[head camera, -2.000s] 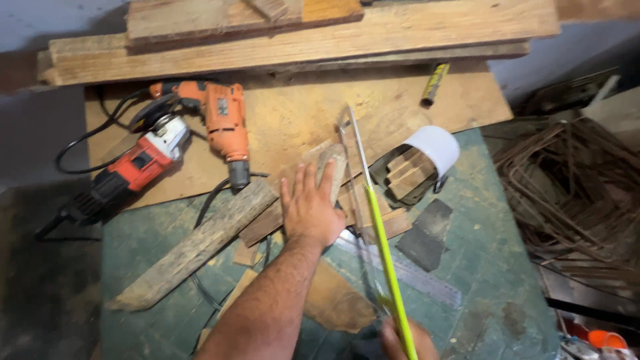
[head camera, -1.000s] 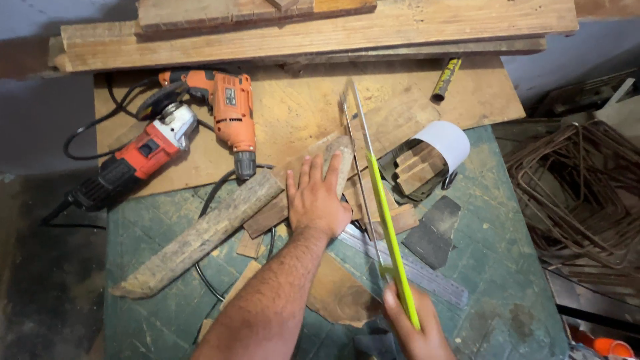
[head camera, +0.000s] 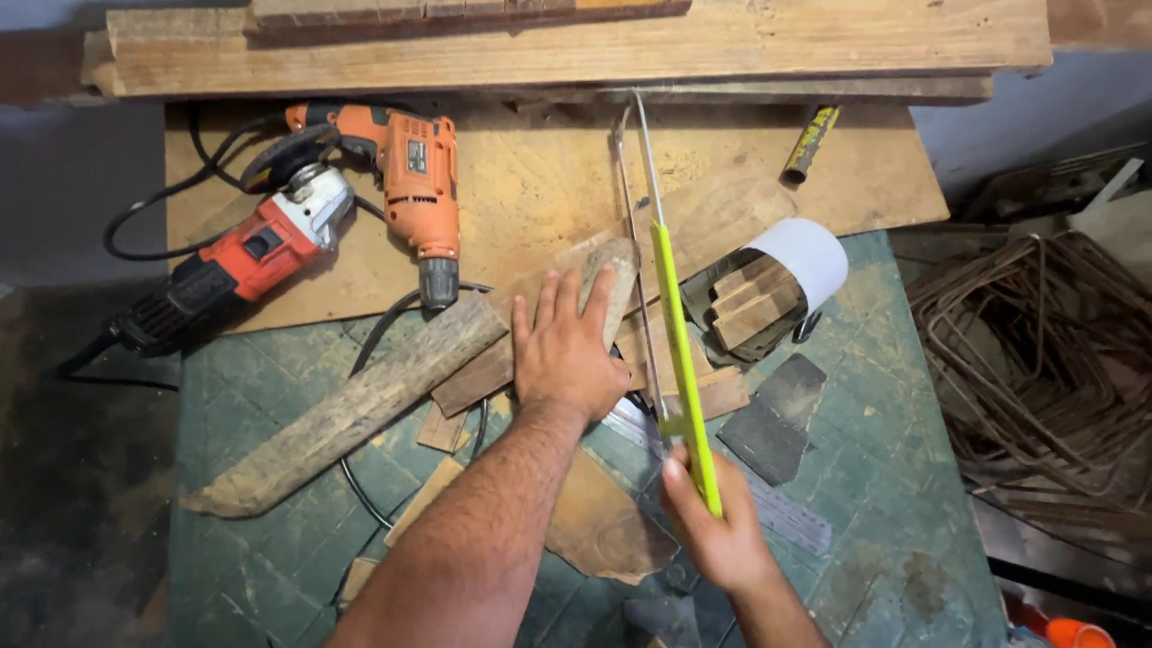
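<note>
My left hand (head camera: 571, 355) presses down with spread fingers on a short weathered piece of wood (head camera: 614, 261), above a flatter wooden board (head camera: 477, 373). In my right hand (head camera: 715, 513) is the handle end of a hacksaw with a yellow-green frame (head camera: 677, 333). Its thin blade runs just right of the short piece's end, and contact is hard to tell. A longer weathered wood piece (head camera: 351, 414) lies left of my left hand, its upper end near my fingers. A metal ruler (head camera: 787, 517) lies partly under the saw and my right hand.
An orange drill (head camera: 421, 180) and a red angle grinder (head camera: 256, 247) with cords lie at left. A container of wooden blocks (head camera: 796, 256), dark sandpaper-like scraps (head camera: 776, 418) and a printed tube (head camera: 810, 144) are at right. Thick planks (head camera: 558, 54) span the back; bent metal rods (head camera: 1035, 360) lie beyond the table.
My right hand and the hacksaw have moved forward, away from me, and the saw's far end now reaches the planks. My left hand stays on the wood.
</note>
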